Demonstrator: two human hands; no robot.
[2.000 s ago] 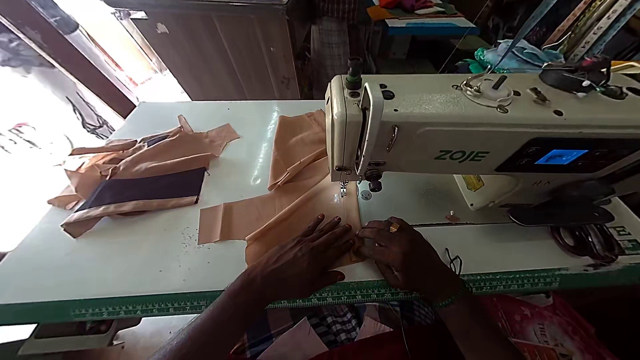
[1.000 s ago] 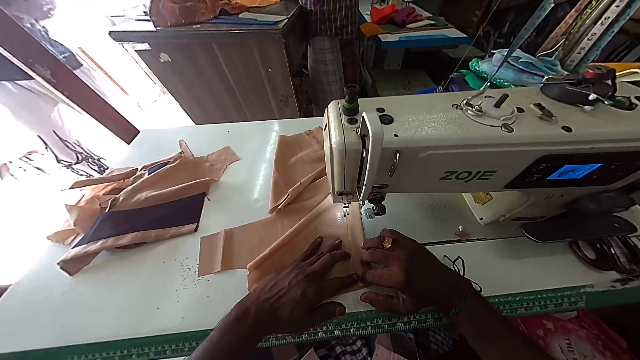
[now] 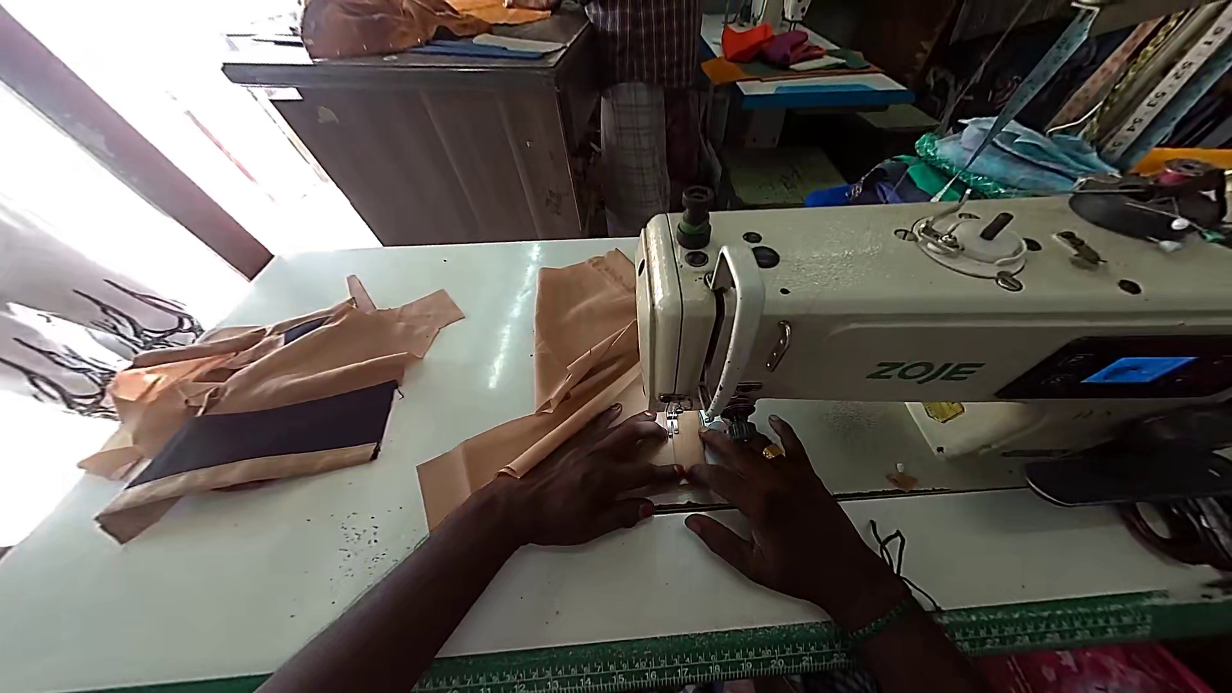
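Note:
Tan fabric (image 3: 587, 337) lies folded on the white sewing table, partly hidden by the head of a ZOJE sewing machine (image 3: 866, 318), and passes beneath its presser foot (image 3: 673, 420). My left hand (image 3: 587, 481) rests flat on the fabric, left of the foot, fingers spread. Just to the right of the foot, my right hand (image 3: 760, 491) presses the fabric's edge with its fingertips, a ring on one finger. Neither hand is closed around anything. A second heap of tan fabric (image 3: 318, 375) with a dark panel (image 3: 279, 433) lies at the left.
A green measuring scale (image 3: 751, 654) runs along the table's front edge. Black thread (image 3: 900, 563) lies right of my right hand. Behind stand a wooden cabinet (image 3: 433, 144) and a person (image 3: 635, 115) in checked clothing. Measuring tapes (image 3: 1155, 96) hang at the upper right.
The fabric under my hands has been fed farther back past the presser foot, and less of it lies on the near side. Both hands are now close beside the foot. The view has shifted.

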